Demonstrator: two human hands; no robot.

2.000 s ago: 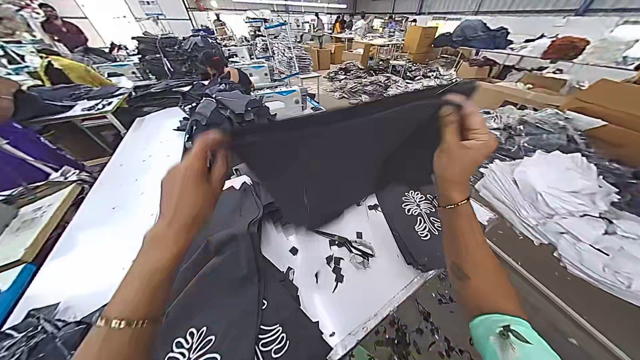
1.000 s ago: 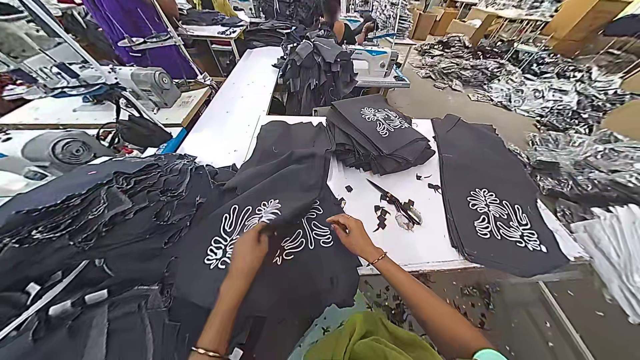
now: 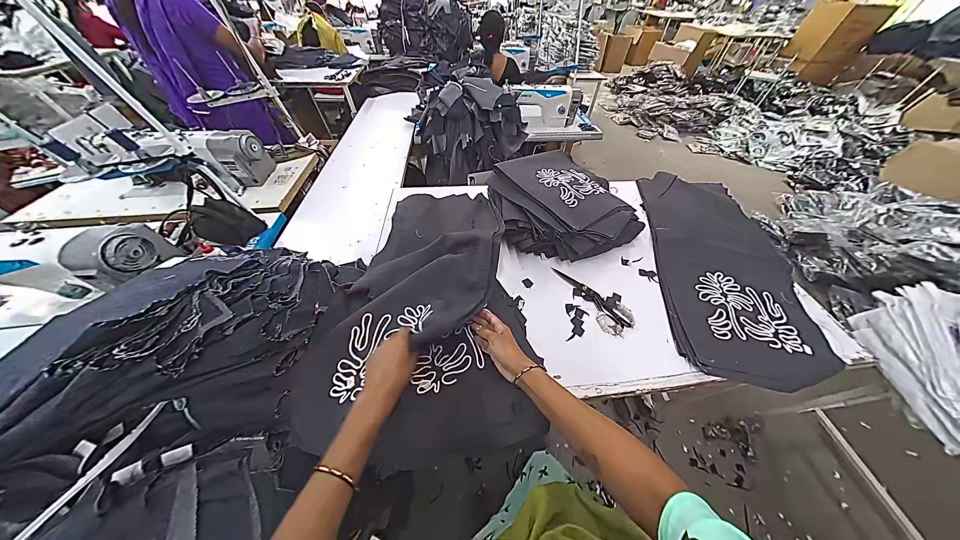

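A dark grey fabric panel (image 3: 442,262) with white looped embroidery lies partly folded before me. My left hand (image 3: 390,364) is on its lower fold, the fingers partly hidden and blurred. At the panel's right edge, my right hand (image 3: 496,337) pinches the cloth between thumb and fingers. Scissors (image 3: 592,296) with cloth-wrapped handles rest on the white table (image 3: 577,360), among small dark scraps (image 3: 576,319). Behind them is a folded stack of embroidered dark panels (image 3: 562,202); another flat stack (image 3: 739,292) lies to the right.
Heaped dark cut pieces (image 3: 172,337) cover the left side. Sewing machines (image 3: 232,157) stand at far left, another (image 3: 544,105) at the back. A person in purple (image 3: 180,67) stands back left. Bundled garments (image 3: 832,165) and white cloth (image 3: 915,352) lie at right.
Two seconds ago both hands held a dark panel up in the air; now they are low on the embroidered panel. Since one second ago the hands have moved little. The view has tilted down since the first frame.
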